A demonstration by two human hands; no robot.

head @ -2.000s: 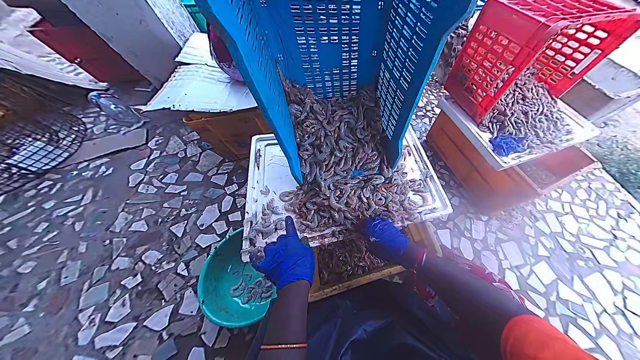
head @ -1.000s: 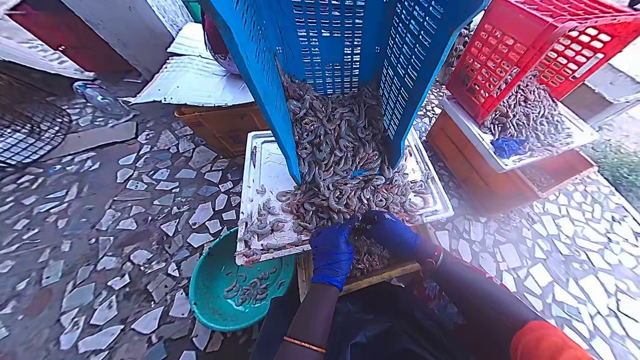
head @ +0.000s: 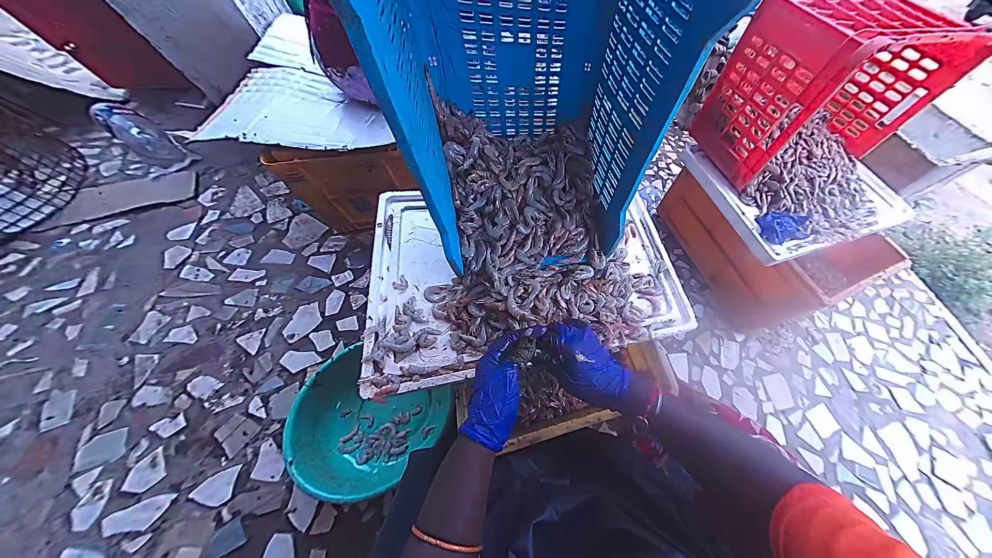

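Note:
My left hand point(head: 496, 387) and my right hand point(head: 587, 363), both in blue gloves, meet at the near edge of a white tray point(head: 407, 217). Their fingers close around a small greyish thing, probably a shrimp, mostly hidden between them. Just beyond, a heap of raw shrimp point(head: 527, 217) spills from a tilted blue plastic crate point(head: 403, 101) onto the tray. A few loose shrimp lie at the tray's left. Below the hands, a wooden-edged box point(head: 558, 434) holds shrimp parts. A green basin point(head: 318, 457) at the left holds several shrimp.
At right, a red plastic crate point(head: 759, 93) with shrimp rests on a second white tray point(head: 876, 217) over an orange crate point(head: 728, 256). Another orange crate point(head: 349, 186) stands behind on the left. A plastic bottle point(head: 139, 136) and a wire basket point(head: 35, 182) lie on the stone-patterned floor.
My left hand has moved right from the tray's left part to meet my right hand. One second ago both were together near the same place.

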